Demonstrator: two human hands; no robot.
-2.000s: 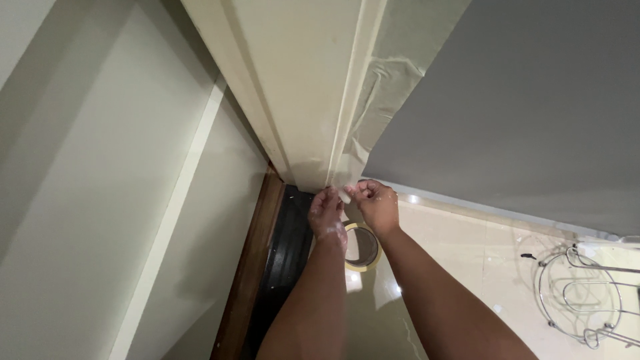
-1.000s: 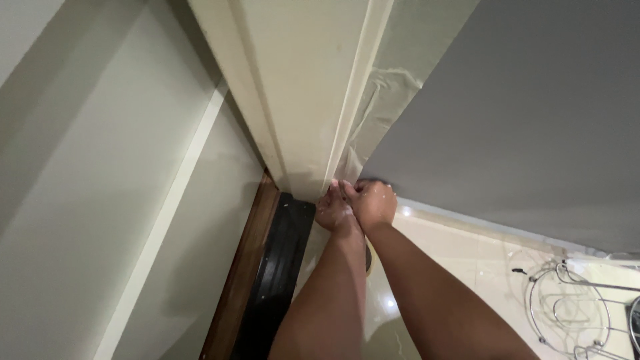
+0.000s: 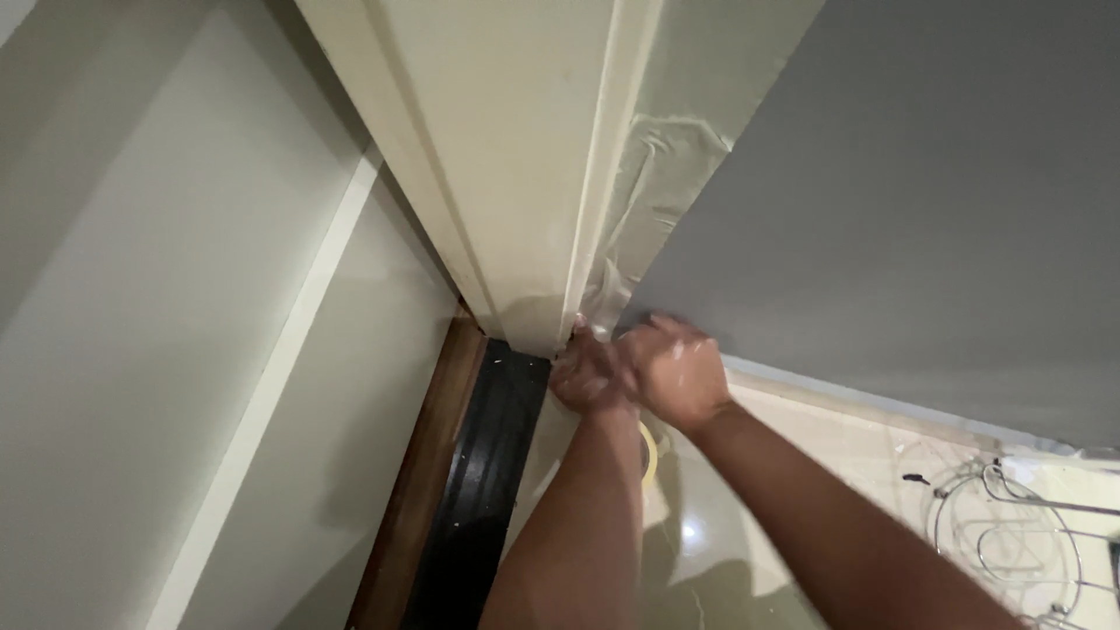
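Note:
My left hand is at the foot of the cream door frame, its fingertips at the lower end of a strip of wrinkled, translucent film. That strip runs up between the frame and the grey wall. Close beside it, my right hand is bent at the wrist and blurred, its fingers near the film's bottom edge and the wall. Whether either hand pinches the film cannot be told. A roll of yellowish tape lies on the floor, partly hidden by my left forearm.
A round metal wire rack stands on the glossy tiled floor at the lower right. A black threshold strip and a brown wooden edge run beside the pale panel on the left.
Two seconds ago both hands were raised close together with fingertips near the film's end and the tape roll in fuller view. Since one second ago the right hand has shifted slightly away from the left.

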